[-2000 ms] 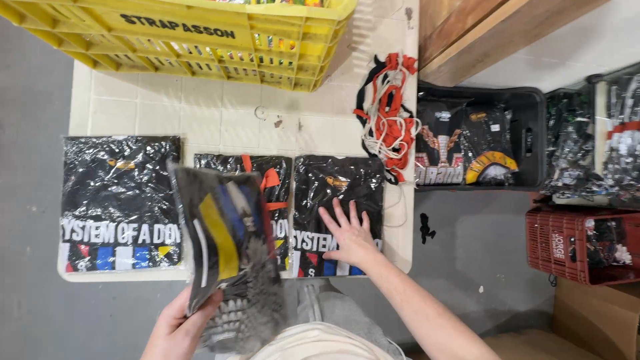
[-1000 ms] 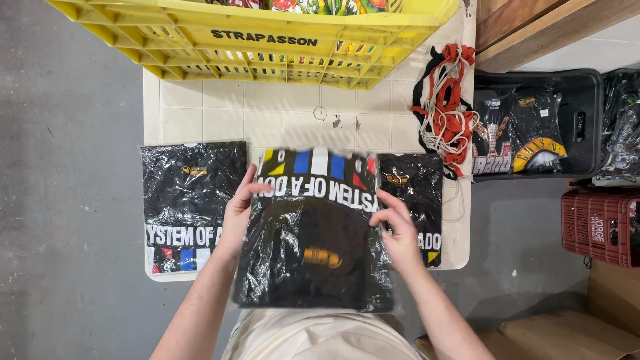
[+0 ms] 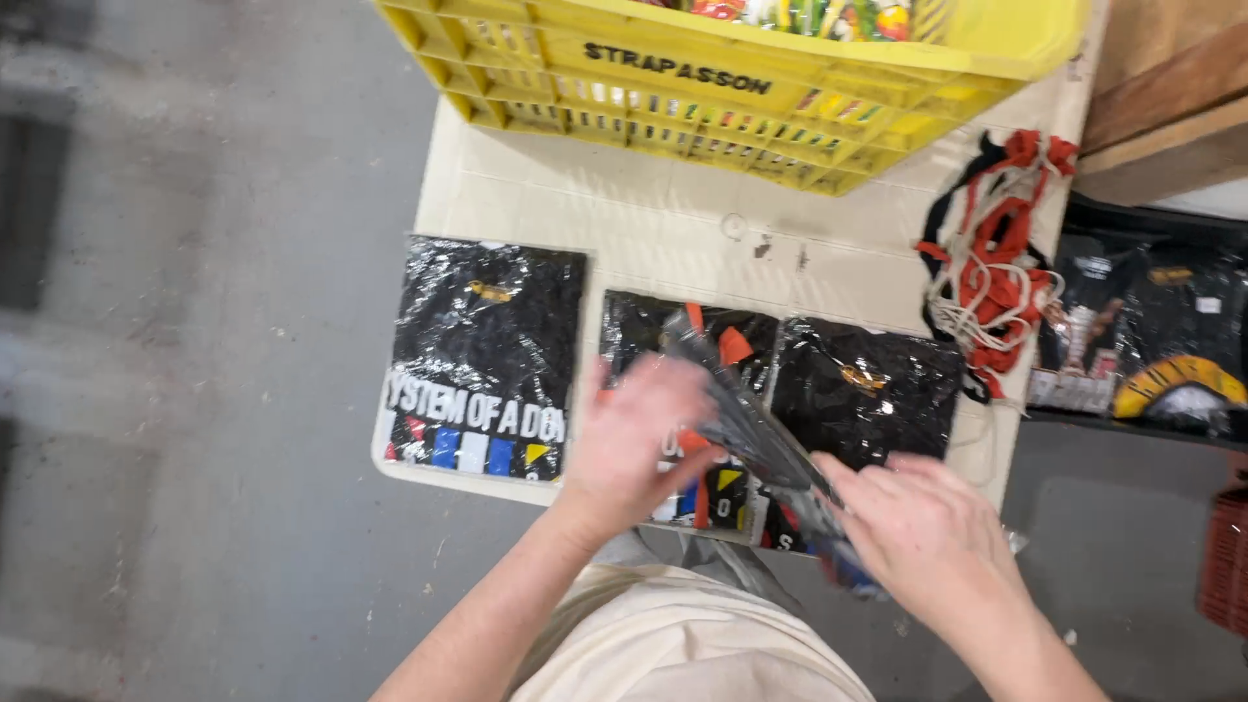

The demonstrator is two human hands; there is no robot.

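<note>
A black T-shirt folded in clear plastic (image 3: 756, 429) is tilted nearly edge-on above the table, blurred. My right hand (image 3: 921, 526) grips its lower right edge. Close to its left side is my left hand (image 3: 643, 439), blurred, fingers apart; whether it touches the plastic I cannot tell. Beneath lie three bagged black shirts side by side: one at the left (image 3: 487, 341) with white lettering and coloured blocks, a middle one (image 3: 634, 331) with orange strips on it, partly hidden by the held shirt and my left hand, and one at the right (image 3: 868, 390), partly covered.
A yellow plastic crate (image 3: 702, 97) with colourful contents stands at the table's back. Red, black and off-white cords or strips (image 3: 1004, 263) lie tangled at the table's right. Beyond are wooden boards (image 3: 1170, 117), a black crate (image 3: 1150, 427) of bagged shirts and a red crate (image 3: 1224, 565).
The held shirt was face-up between both hands a second ago and is now turned nearly edge-on. The middle shirt with orange strips shows again beneath it. The view has shifted and tilted.
</note>
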